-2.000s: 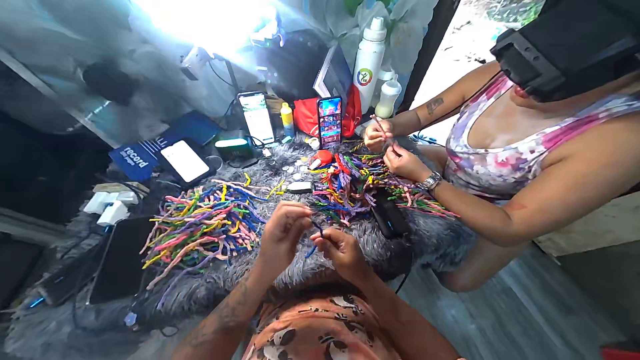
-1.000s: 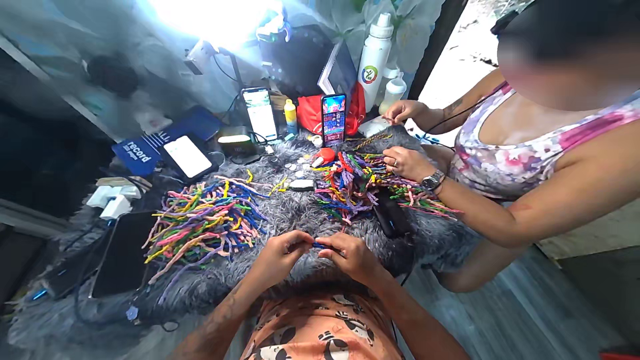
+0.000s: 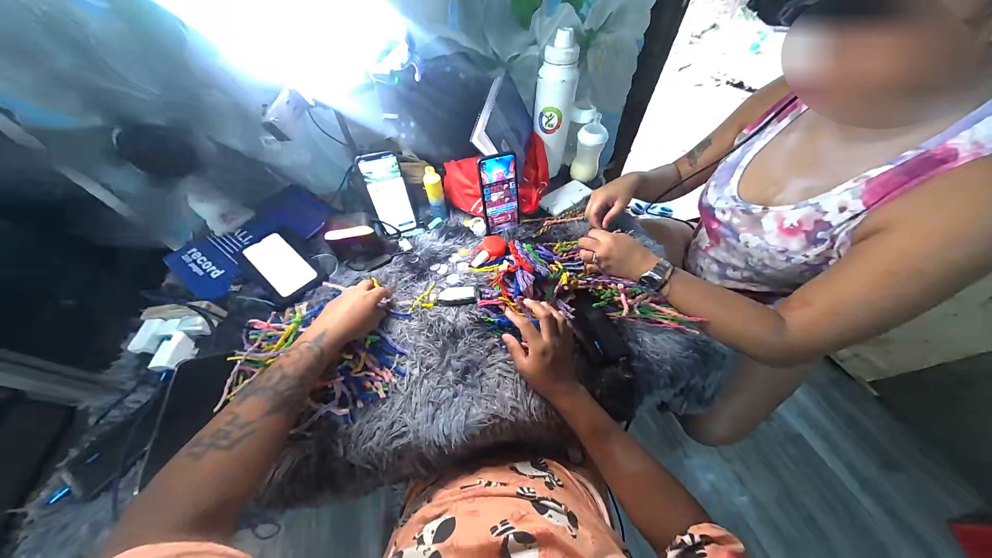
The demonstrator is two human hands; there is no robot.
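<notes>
Over the upper right part of the left pile of colourful fuzzy yarn strands (image 3: 356,372) is my left hand (image 3: 356,310), its fingers at a few strands; whether they grip one is unclear. My right hand (image 3: 546,353) reaches with spread fingers to the near edge of a second pile of such strands (image 3: 535,267), fingertips touching or just above it. No strand shows plainly within that hand. Both piles lie on a grey shaggy cloth (image 3: 442,380). Between them sits a small white and black device (image 3: 456,295).
At the right, a person's hands (image 3: 612,232) work with strands. Two upright phones (image 3: 498,190) (image 3: 386,190), a white bottle (image 3: 556,101) and a red bag (image 3: 463,186) stand at the back. A black case (image 3: 601,333) lies beside my right hand; a dark tablet (image 3: 186,411) lies left.
My hands were together near the front edge, at a dark blue strand. They have parted, the left to the left pile and the right forward to the other pile. The strand is no longer between them.
</notes>
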